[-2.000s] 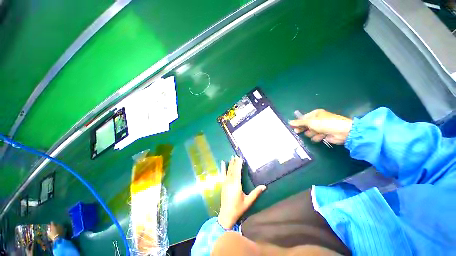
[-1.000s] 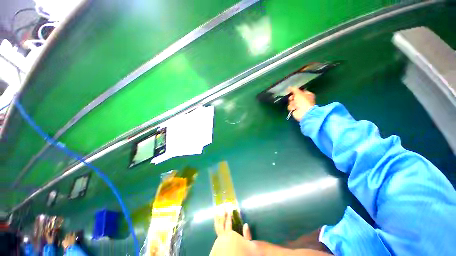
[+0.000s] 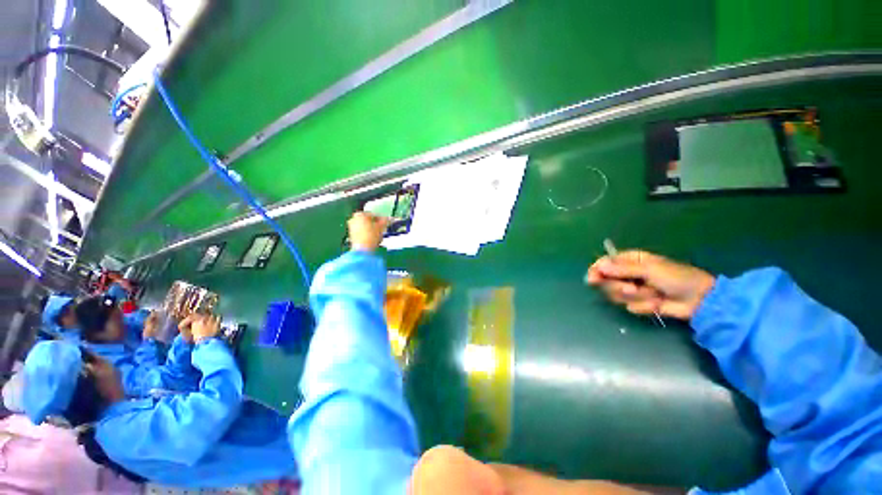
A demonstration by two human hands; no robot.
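A tablet unit [image 3: 732, 155] lies back up at the upper right, away from both hands. My left hand [image 3: 367, 232] reaches out to a second tablet unit [image 3: 395, 207] beside the white paper sheets and touches its near edge; its fingertips are small, so a grip cannot be told. My right hand [image 3: 654, 284] is held over the mat with the tweezers [image 3: 610, 248] in its fingers. The tape carrier sheet [image 3: 488, 367] lies between my arms. The amber Kapton stack [image 3: 403, 311] is partly hidden by my left sleeve.
Paper sheets [image 3: 471, 201] lie along the metal-edged conveyor [image 3: 387, 106]. A blue hose [image 3: 230, 176] crosses at left, near a blue bin [image 3: 283, 325]. More units [image 3: 258, 250] lie farther left. Workers in blue smocks [image 3: 174, 425] sit at far left.
The tablet unit has gone from in front of me to the upper right and is released. My right hand has drawn back toward me. My left hand has moved from the carrier sheet to the second unit.
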